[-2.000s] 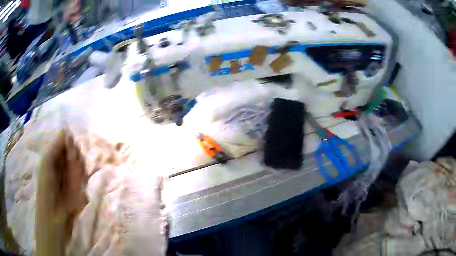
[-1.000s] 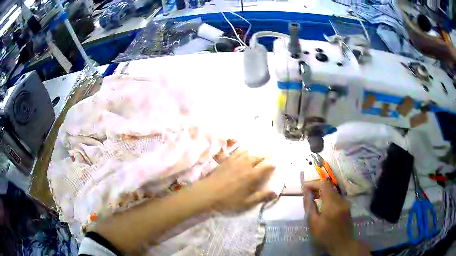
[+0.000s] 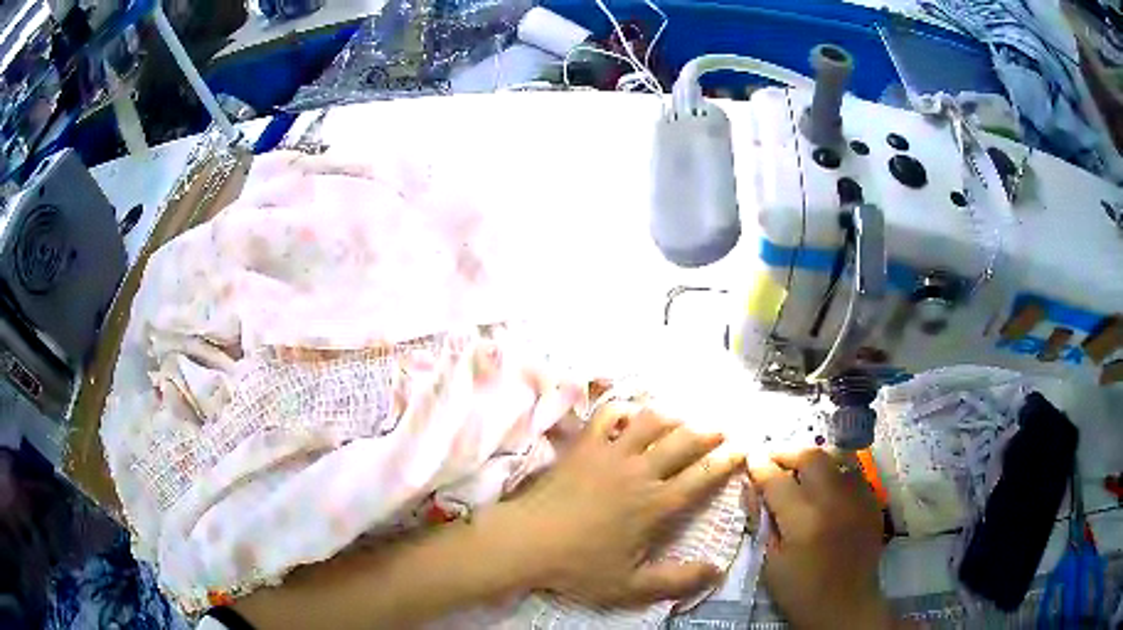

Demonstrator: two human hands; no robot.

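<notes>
The pale floral garment (image 3: pixel 333 246) lies bunched on the left of the machine table, with a crinkled, grid-like strip across it. My left hand (image 3: pixel 628 492) lies on the garment, fingers spread and pointing at the needle area. My right hand (image 3: pixel 813 505) is just right of it, fingertips at the garment's edge near the presser foot (image 3: pixel 788 369); whether it pinches the cloth cannot be told. The sewing machine (image 3: pixel 911 259) stands above both hands. Glare hides the cloth edge under the needle. The orange-handled snips (image 3: pixel 872 475) are partly hidden behind my right hand.
A black flat rectangle, perhaps a phone (image 3: pixel 1020 502), and blue-handled scissors (image 3: pixel 1076 578) lie at the right. A white cloth bundle (image 3: pixel 942 443) is beside the machine. A grey box (image 3: pixel 56 265) and a cardboard strip (image 3: pixel 111 351) stand at the left. A grey lamp-like part (image 3: pixel 693 185) hangs centrally.
The view first swung left, bringing both hands in, then moved closer. My left hand has moved toward the needle with the garment edge. My right hand has come beside it, now partly covering the snips.
</notes>
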